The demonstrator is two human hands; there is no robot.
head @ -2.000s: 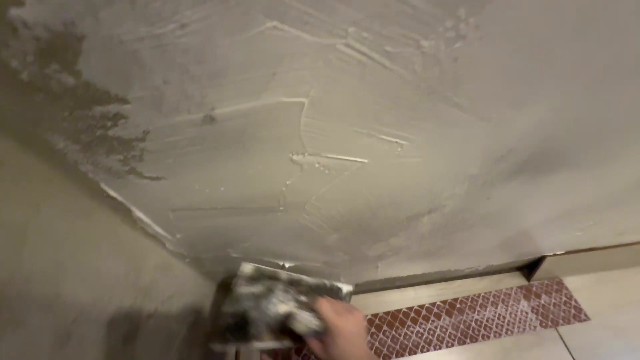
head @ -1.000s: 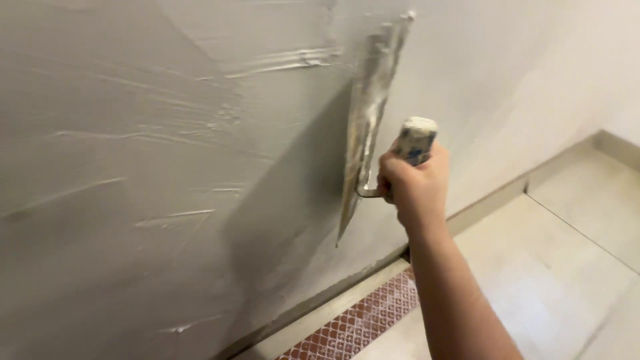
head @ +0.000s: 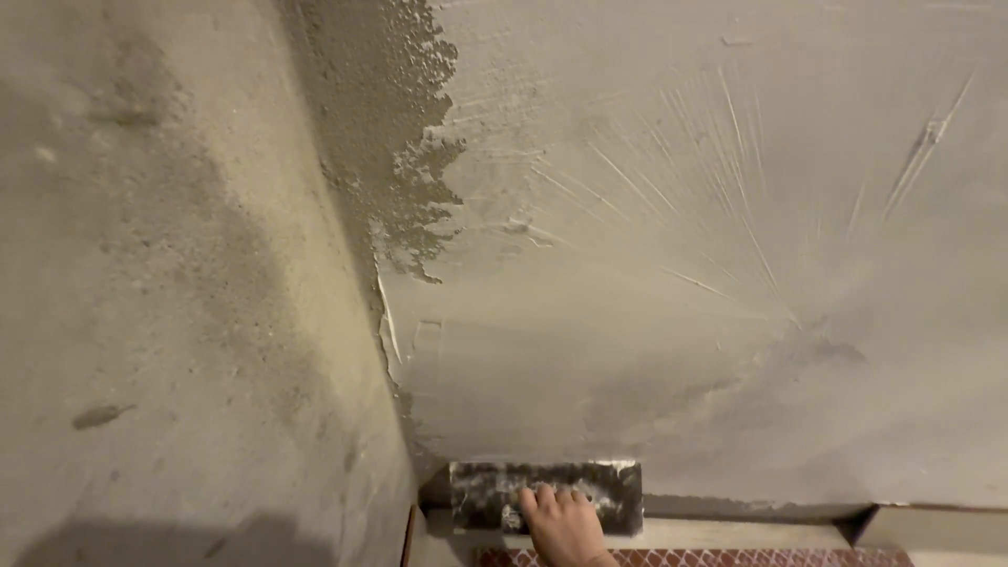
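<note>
At the bottom centre my right hand [head: 561, 524] is closed around the handle of a plastering trowel [head: 472, 496]. The trowel's long rectangular blade lies level along the foot of the wall, near the inner corner, and is smeared with pale plaster. Above it, wet grey plaster [head: 535, 378] covers most of the wall, with thin ridges and fan-like streaks. A rough, darker bare patch [head: 354, 118] with a ragged edge runs down beside the corner. My left hand is out of view.
An uncoated, blotchy side wall [head: 181, 315] meets the plastered wall at the left. Along the bottom lie pale floor tiles [head: 724, 531] and a red-brown patterned strip [head: 756, 557]. A tile-like skirting piece [head: 937, 535] stands at the lower right.
One second ago the trowel was upright against the wall farther right; now it lies level at the wall's foot by the corner. The view has swung left.
</note>
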